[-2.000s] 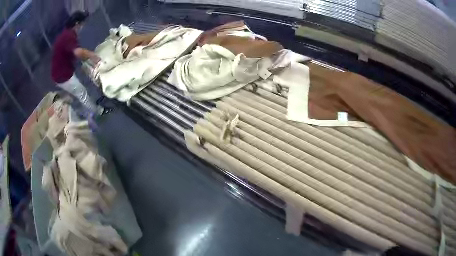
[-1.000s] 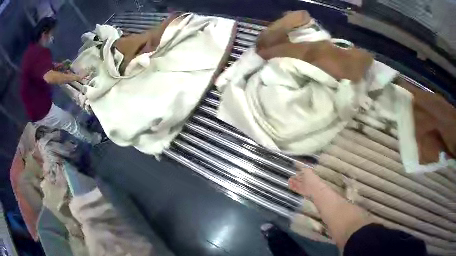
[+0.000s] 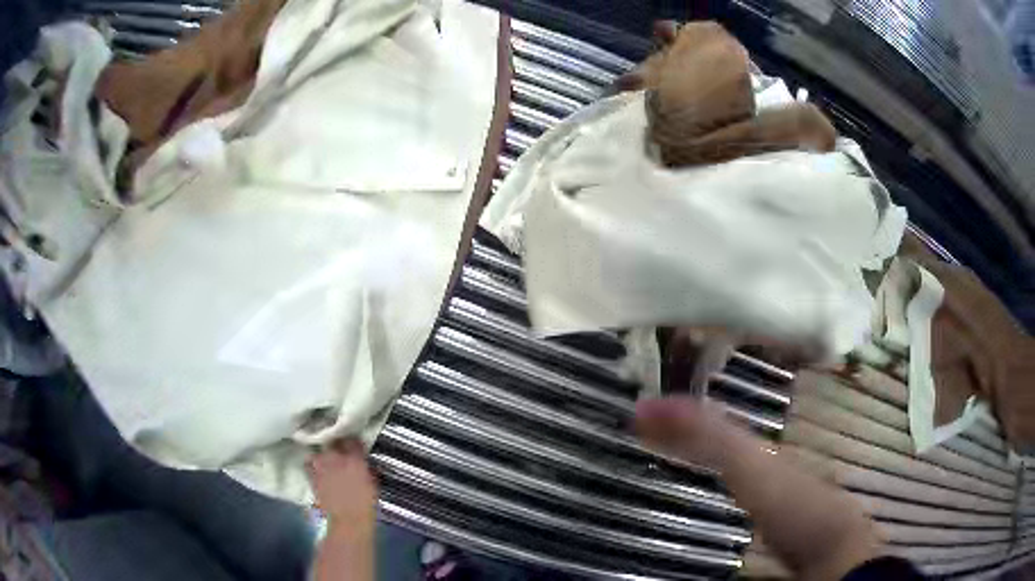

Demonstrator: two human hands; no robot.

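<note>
A large cream knit piece with a thin brown edge [image 3: 272, 261] lies spread over the rods at the left. My left hand [image 3: 343, 482] is at its lower front edge, fingers closed on the cloth beside a small fold. A second cream piece [image 3: 692, 244] lies to the right, its front part smooth and blurred, with a bunched brown part [image 3: 704, 97] on top. My right hand [image 3: 704, 437] is over the rods just in front of this piece. It is motion-blurred and its fingers are unclear; I see no cloth clearly in it.
Bare chrome rods [image 3: 511, 420] run between and in front of the two pieces. Beige-covered rods [image 3: 863, 454] are at the right, with a brown piece with cream edging [image 3: 965, 329] beyond. Another rod rack stands at the upper right. Grey floor shows below the rack.
The view has moved left and closer to the cream pieces. My left hand has appeared at the left piece. The second piece's front, earlier bunched in swirls, now lies flatter. The other worker is out of clear view.
</note>
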